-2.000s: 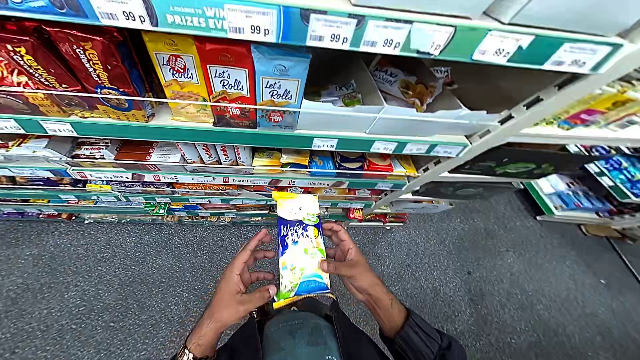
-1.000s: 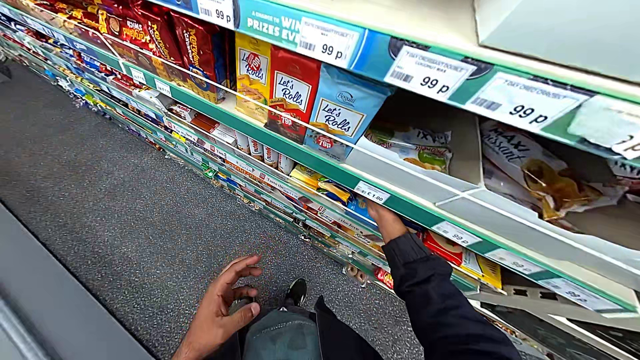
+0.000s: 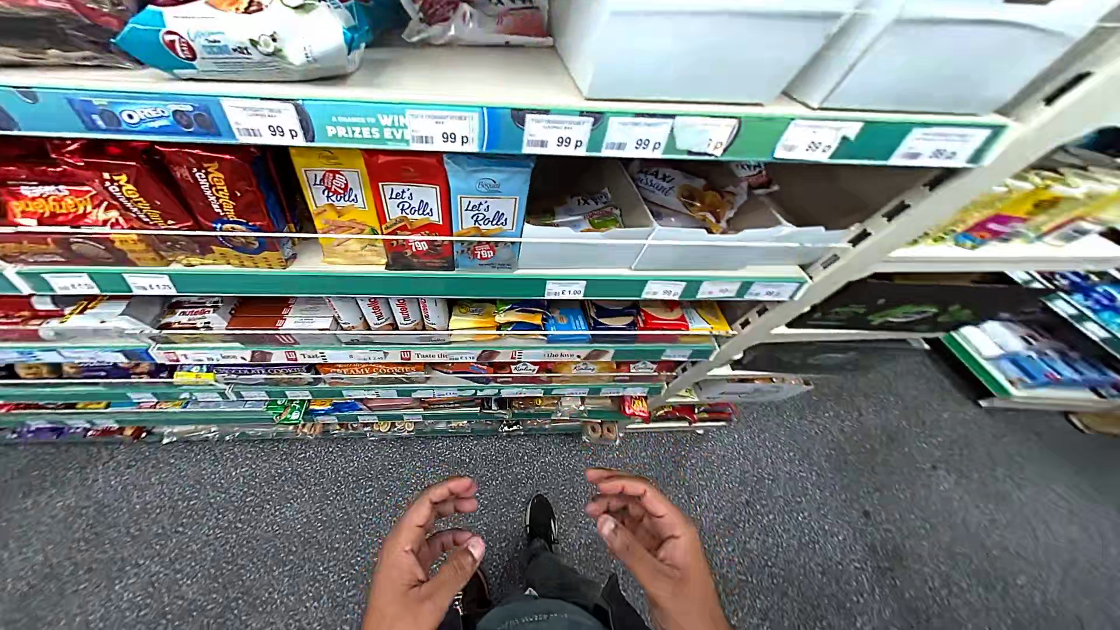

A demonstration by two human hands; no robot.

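My left hand is low in the picture, left of centre, fingers curved and apart, with nothing in it. Facing it across a gap, my right hand is likewise empty, its fingers curled loosely. Neither touches the shelves in front. Above them on a shelf stand a yellow Let's Rolls packet, a red one and a light blue one. To their right, white cardboard trays hold wrapped croissants. Lower down, blue, yellow and red packets lie in a row.
Dark red biscuit bags fill the shelf's left part. White boxes stand on the top shelf. A slotted metal upright ends this unit; another display stands right. My shoe is on the speckled grey floor.
Two seconds ago both hands were around a blue, white and yellow wafer packet; now they are empty. My right hand, at the lower shelf one second ago, has drawn back. The view has turned.
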